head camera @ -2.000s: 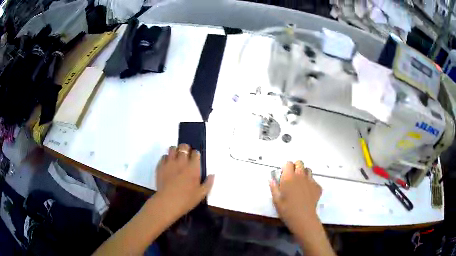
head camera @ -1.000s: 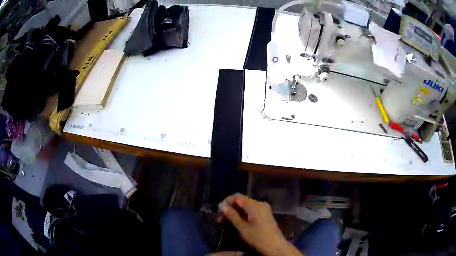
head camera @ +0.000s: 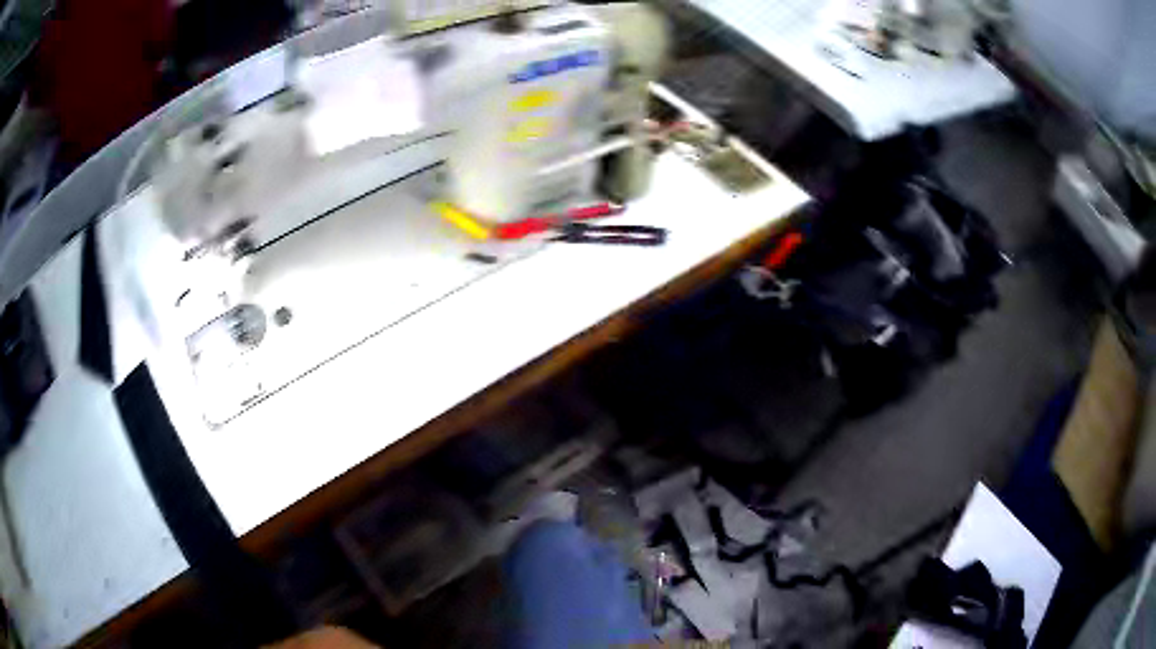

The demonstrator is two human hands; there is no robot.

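Note:
A long black strip (head camera: 171, 456) lies across the left part of the white table (head camera: 368, 418) and hangs over its front edge. Another black strip (head camera: 93, 304) lies farther back, left of the machine's needle area. A blurred sliver of a hand (head camera: 323, 638) shows at the bottom edge, just right of the hanging strip. The frame cuts it off, so I cannot tell which hand it is, or its grip. A small skin-coloured patch also shows at the bottom, near the centre.
The white JUKI sewing machine (head camera: 539, 121) stands on the table. Red-and-black snips (head camera: 609, 233) and a yellow-handled tool (head camera: 460, 221) lie by its base. Dark fabric (head camera: 913, 266) is heaped beyond the table at right. Grey scraps (head camera: 716, 558) lie on the floor. Another white table (head camera: 875, 95) stands behind.
The view has swung right, so the machine now sits at left and the floor at right shows. The hand over the hanging strip has dropped mostly out of frame.

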